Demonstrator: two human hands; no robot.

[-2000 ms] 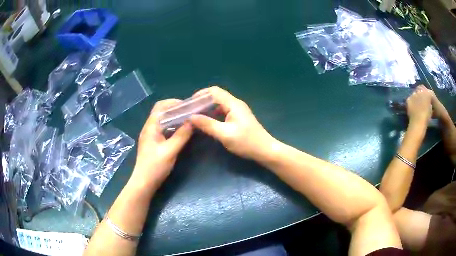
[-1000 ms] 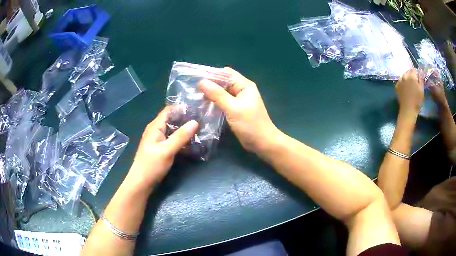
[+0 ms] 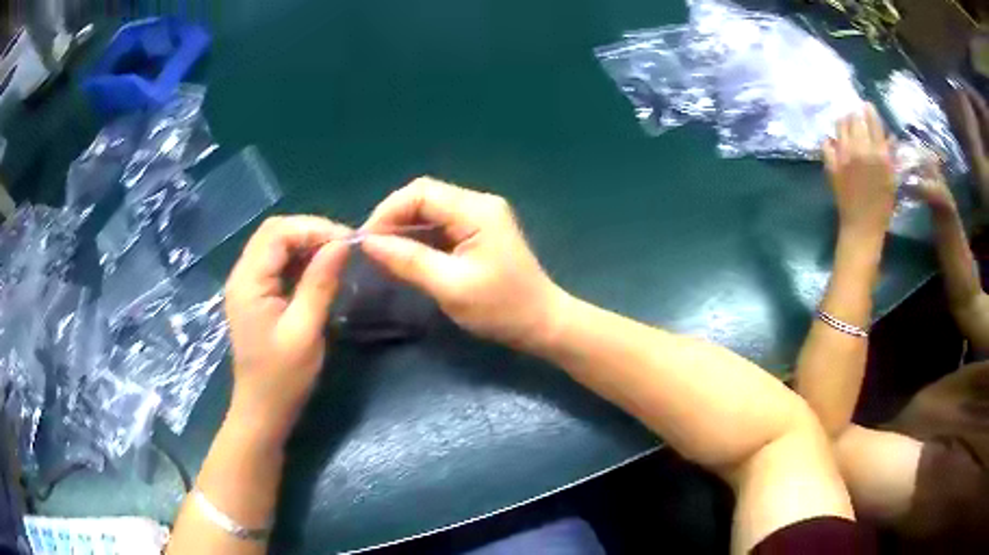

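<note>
A clear zip bag (image 3: 374,298) hangs below my two hands over the green tabletop, with a dark lump low in it; it is blurred. My left hand (image 3: 287,293) pinches its top edge between thumb and finger. My right hand (image 3: 450,255) pinches the same edge close beside it, fingertips nearly touching. Most of the seal strip is hidden by my fingers.
A spread heap of clear bags (image 3: 130,293) lies on the left, behind it a blue bin (image 3: 146,65). A denser bag heap (image 3: 759,87) lies at the far right, where another person's hand (image 3: 862,168) rests. A white power strip (image 3: 92,536) is at lower left.
The bag has gone from facing me flat to hanging nearly edge-on. Both my hands have moved to its top edge. The other person's hand has moved onto the edge of the right heap.
</note>
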